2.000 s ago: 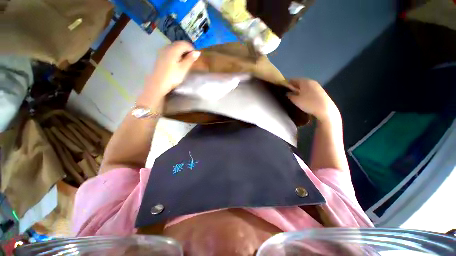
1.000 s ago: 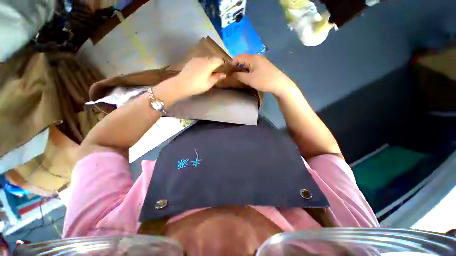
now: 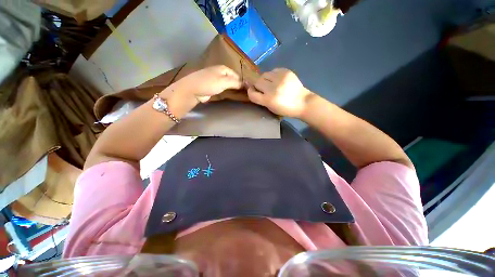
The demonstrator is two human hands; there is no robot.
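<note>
A brown bag body (image 3: pixel 209 57) lies across the front of me, its corner pointing up past my hands. Its pale grey lining (image 3: pixel 239 123) shows on the side near my apron. White paper (image 3: pixel 120 111) shows inside at the left end. My left hand (image 3: pixel 217 83) and my right hand (image 3: pixel 275 92) meet at the bag's edge, fingertips close together, pinching it. A fine dark line, perhaps thread, shows at the fingertips. The fingers hide the exact spot they hold.
A white worktable (image 3: pixel 163 35) with a yellow line lies beyond the bag at the left. Brown bag pieces (image 3: pixel 70 119) are heaped at the left. A blue machine part (image 3: pixel 249 35) and a wrapped post (image 3: pixel 317 19) stand at the top. Green material (image 3: pixel 445 157) lies at the right.
The hands went from holding the open bag wide apart to pinching together at one edge, and the bag turned. Since one second ago, my right hand has shifted slightly, with its elbow further out.
</note>
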